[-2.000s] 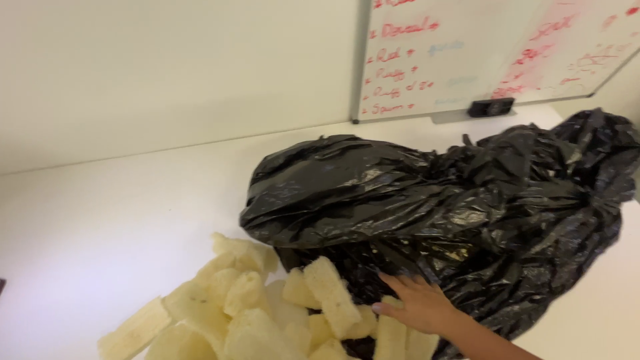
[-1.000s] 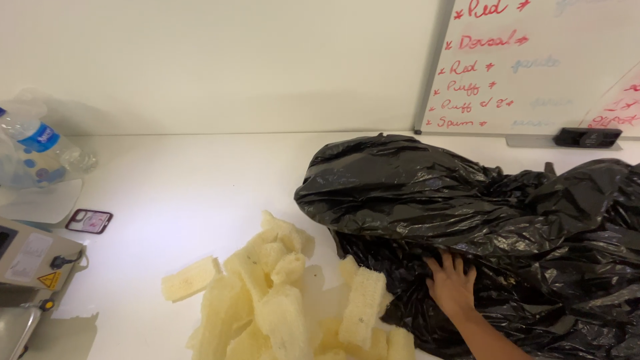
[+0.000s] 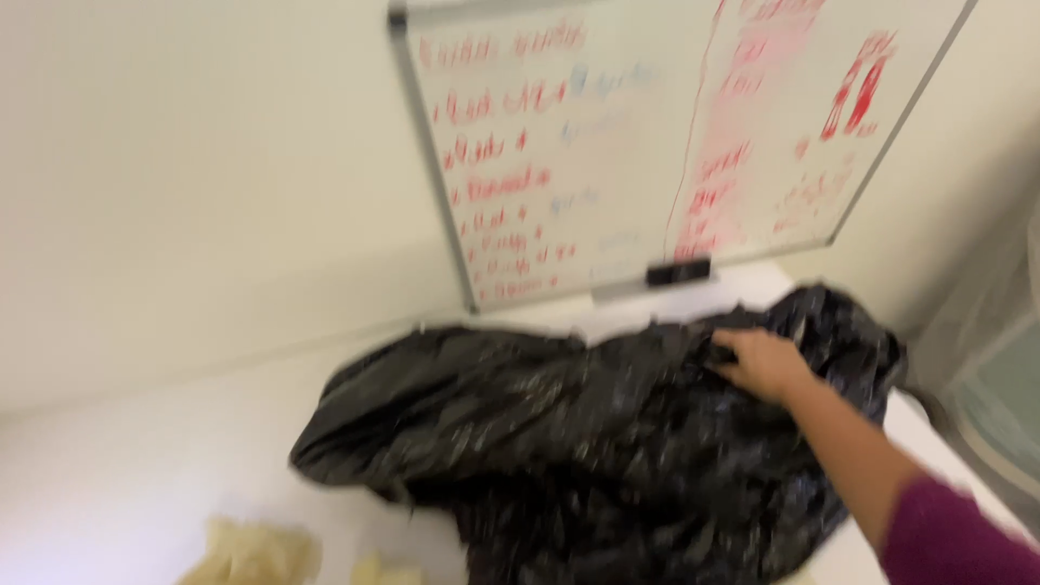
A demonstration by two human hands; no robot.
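Note:
A large black plastic bag [image 3: 520, 406] lies crumpled across the white table. My right hand [image 3: 760, 361] rests on its upper right part, fingers bent into the plastic; blur hides whether they grip it. The sleeve on that arm is purple. Pale yellow foam-like pieces [image 3: 256, 552] lie at the bottom left, in front of the bag, cut off by the frame edge. My left hand is out of view.
Behind the bag, a whiteboard [image 3: 601, 162] with red and blue handwriting leans or hangs at the wall. A black board eraser [image 3: 678, 272] sits at its lower edge. The white table [image 3: 146, 471] extends left.
My right hand has moved from the bag's lower front, near the yellow pieces, to its upper right part. The view has swung up and right.

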